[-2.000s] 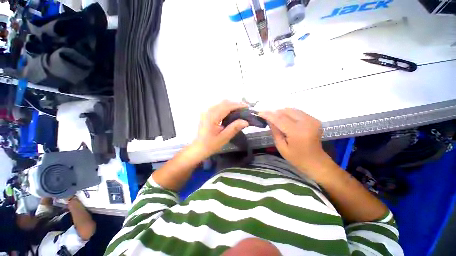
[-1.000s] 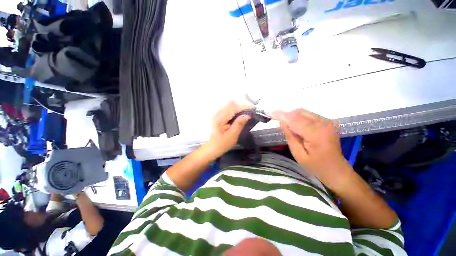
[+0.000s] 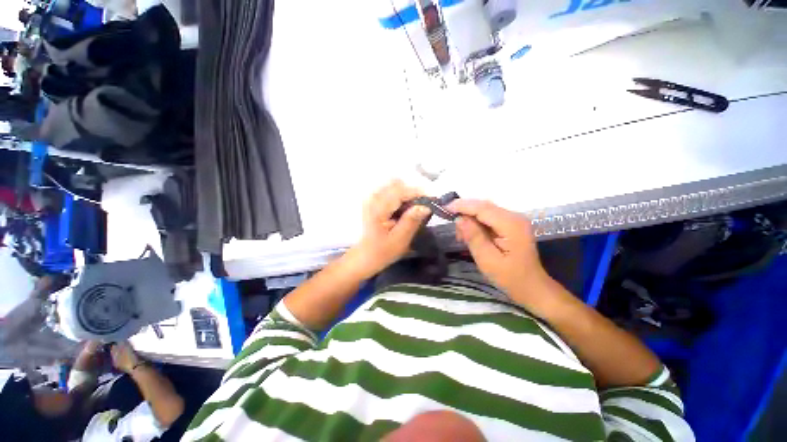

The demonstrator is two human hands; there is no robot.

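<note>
My left hand [image 3: 390, 226] and my right hand [image 3: 499, 236] pinch the end of a dark grey fabric strip [image 3: 436, 207] between fingertips, over the table's front edge. The end is bent or folded between them; the rest of the strip hangs down toward my lap. A stack of grey strips [image 3: 246, 147] lies side by side on the white table, left of my hands. The presser foot area [image 3: 488, 85] of the white sewing machine is beyond my hands. Black thread snips [image 3: 680, 94] lie right of the needle area.
The edge ruler [image 3: 656, 203] runs along the table's front edge. Dark fabric heaps [image 3: 112, 86] lie at the far left. Another person's arm [image 3: 154, 388] shows at a neighbouring machine [image 3: 116, 298], lower left. A blue bin [image 3: 733, 319] with dark items is at lower right.
My right hand has moved slightly left, and its fingers are now bent closer around the strip end. The strip end shows a changed fold. The view has shifted a little.
</note>
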